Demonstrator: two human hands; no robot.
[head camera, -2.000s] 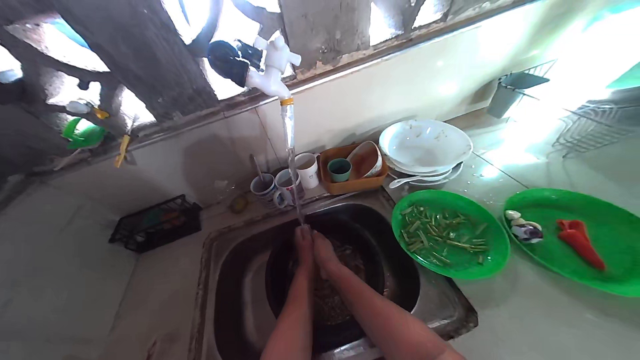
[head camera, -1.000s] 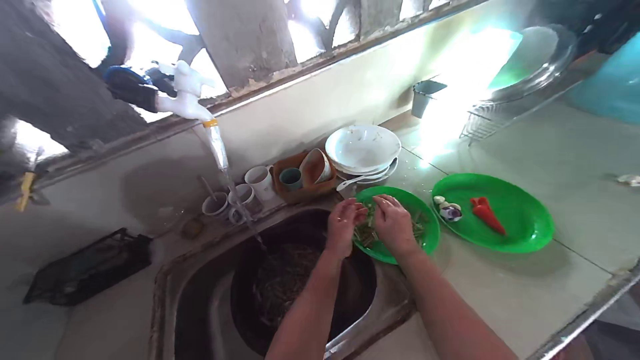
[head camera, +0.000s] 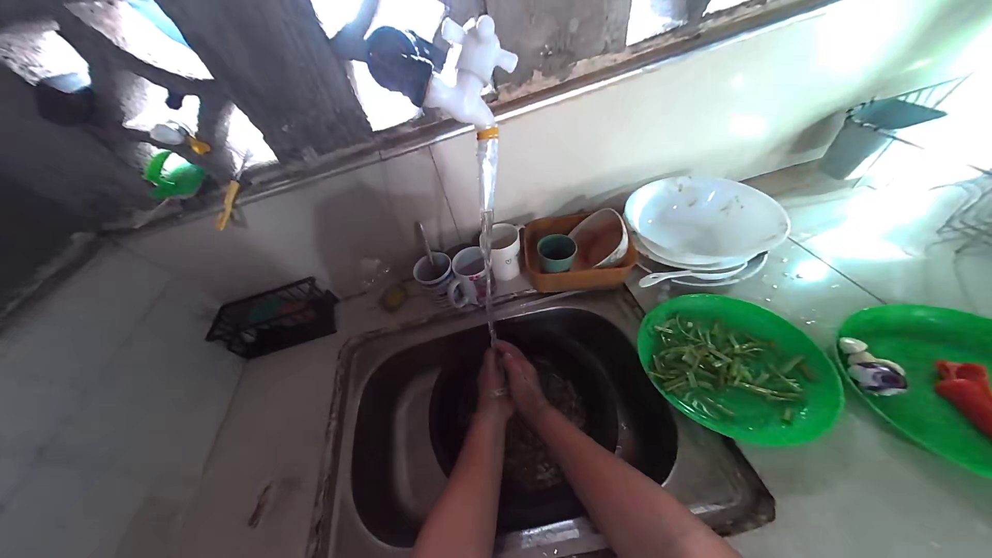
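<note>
Water runs from a white plastic tap (head camera: 469, 74) onto my left hand (head camera: 494, 386) and my right hand (head camera: 523, 381). The hands are pressed close together above a dark round basin (head camera: 601, 387) in the metal sink (head camera: 391, 418). Whether anything lies between the fingers cannot be seen. Wet plant pieces or scraps (head camera: 535, 453) lie in the basin, partly hidden by my forearms. To the right of the sink, a green oval plate (head camera: 825, 387) holds cut green stalks (head camera: 721, 356).
Mugs (head camera: 469, 271), an orange-brown tray (head camera: 570, 280) and stacked white dishes (head camera: 705, 221) stand behind the sink. A second green plate (head camera: 891, 325) at the right holds a red pepper (head camera: 967, 391) and garlic (head camera: 852, 346). A black plastic basket (head camera: 271, 318) sits at the left.
Both hands have moved left from the plate of cut stalks, where they were one second ago, to the running water over the basin. The view has shifted left.
</note>
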